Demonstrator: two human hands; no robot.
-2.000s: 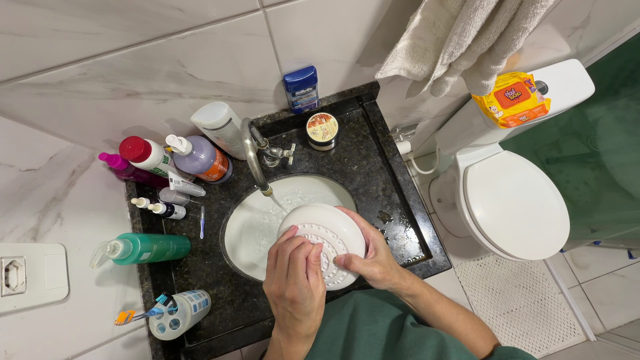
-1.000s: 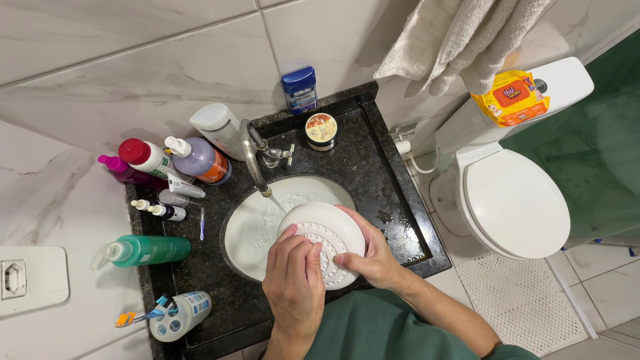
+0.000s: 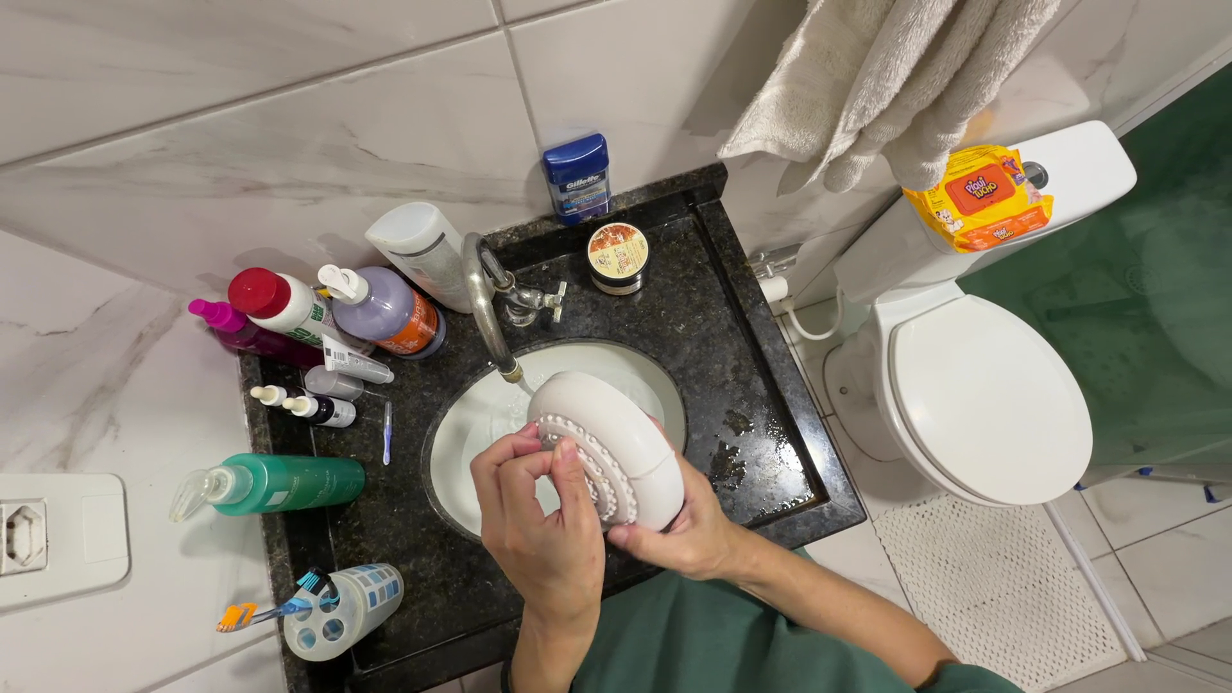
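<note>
A round white object with rings of small knobs (image 3: 630, 438), perhaps a shower head, is tilted over the white sink basin (image 3: 452, 452). My right hand (image 3: 688, 534) grips its lower right edge, thumb in front and fingers behind. The fingertips of my left hand (image 3: 539, 491) touch its knobbed face at the left, thumb and fingers bent together. Just above the object, the metal faucet (image 3: 491, 318) has water at its spout. What lies behind the object is hidden.
Several bottles, among them a purple pump bottle (image 3: 385, 308) and a green pump bottle (image 3: 298, 481), stand on the black stone countertop (image 3: 385, 539). A toothbrush holder (image 3: 361, 606) is at lower left. A round jar (image 3: 619, 258) stands behind the basin; a toilet (image 3: 991, 399) is at right.
The white object has been tilted, so its knobbed face now points more to the left. My left fingers have moved to that face's left side. My right hand keeps its grip.
</note>
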